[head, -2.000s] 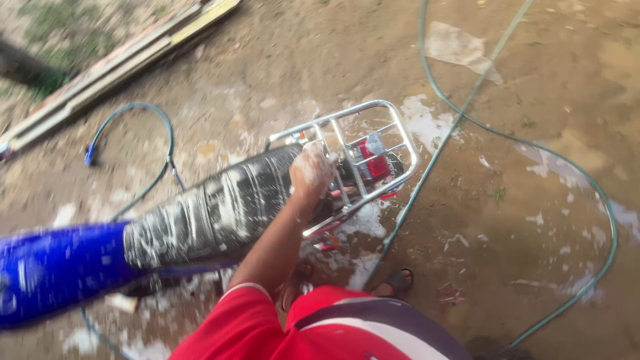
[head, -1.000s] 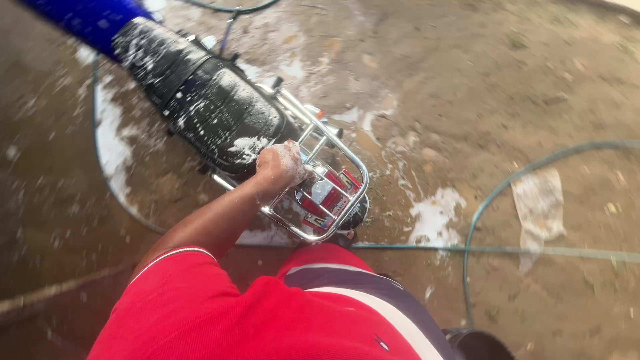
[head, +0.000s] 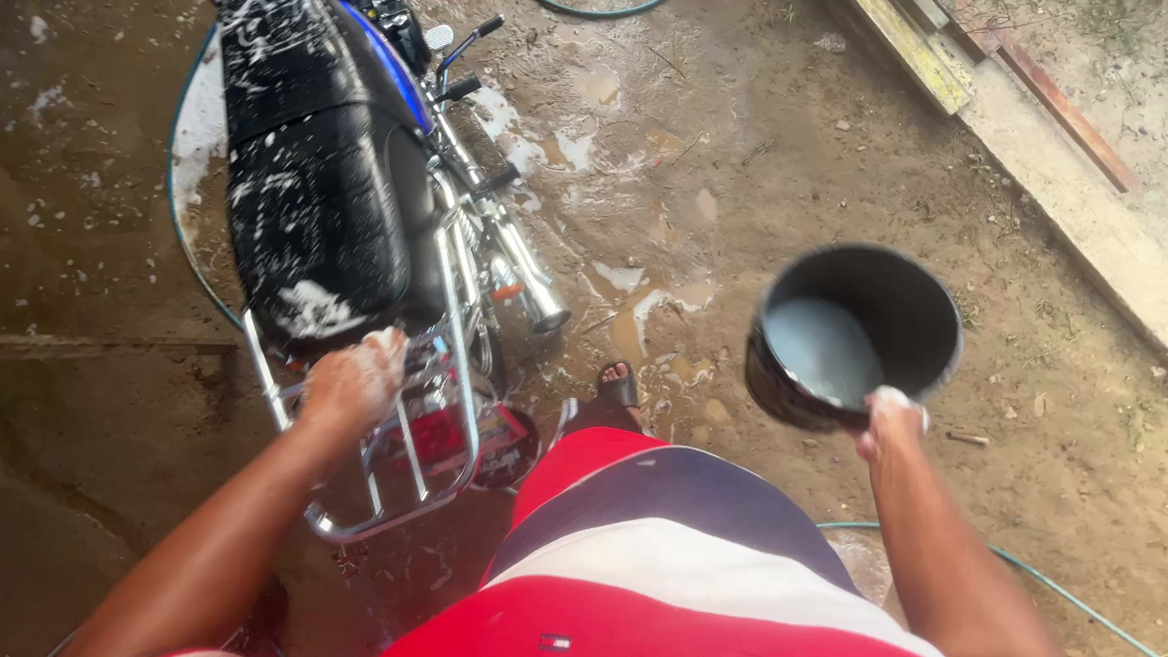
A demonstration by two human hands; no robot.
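My left hand (head: 356, 383), wet with suds, is at the front end of the chrome rear rack (head: 461, 365) of a motorcycle, just behind its seat. Its fingers are curled, and whether they hold something is hidden. White foam lies in patches on the black motorcycle seat (head: 315, 192). On the right, my right hand (head: 892, 422) grips the near rim of a black bucket (head: 922, 319), which holds cloudy, bluish-white liquid. Foam also clings to that hand. Under the rack, the red tail light (head: 436, 438) shows between the bars.
The chrome exhaust pipe (head: 538, 297) points back beside the rack. A green hose (head: 173, 173) curves along the left of the motorcycle, and more hose (head: 1049, 573) lies at the lower right. Wooden boards (head: 1063, 114) rest at the upper right. The muddy ground has puddles and suds.
My right hand and the black bucket have come into view on the right. My left hand is still by the rack and seat. The view has turned strongly.
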